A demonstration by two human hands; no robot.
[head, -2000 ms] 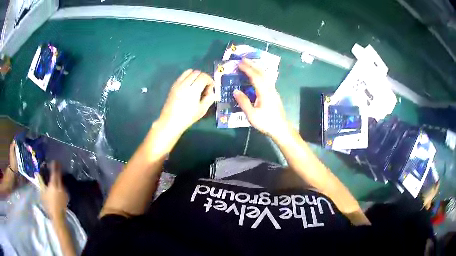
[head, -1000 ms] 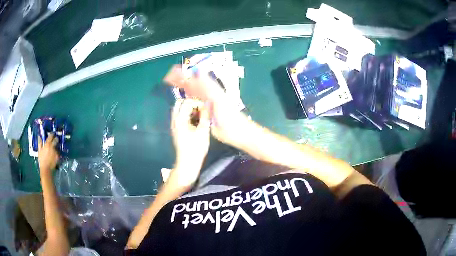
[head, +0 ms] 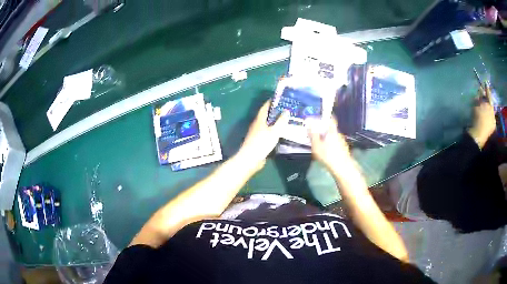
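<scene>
My left hand (head: 261, 136) holds the left edge of a blue and white retail box (head: 300, 102). My right hand (head: 329, 141) is on its near right edge, fingertips on the face. The box is tilted, device picture up, with another pale box edge just below it. Two similar boxes (head: 180, 133) lie overlapping on the green worktop to the left. A row of boxes (head: 389, 105) stands close on the right, the end one showing its printed face. The undersides of the held box and some fingers are hidden.
An unfolded white carton (head: 314, 47) lies beyond the held box, by the pale rail (head: 139, 91). Small boxes (head: 38, 206) and clear film (head: 83, 249) are at left. White sheets (head: 69, 94) lie beyond the rail. A neighbour's hand (head: 483, 119) and a dark carton (head: 445, 33) are at right.
Both hands have left the overlapping boxes and moved right to a box beside the row, now held between them. The view has turned right. The left neighbour's arm is out of view.
</scene>
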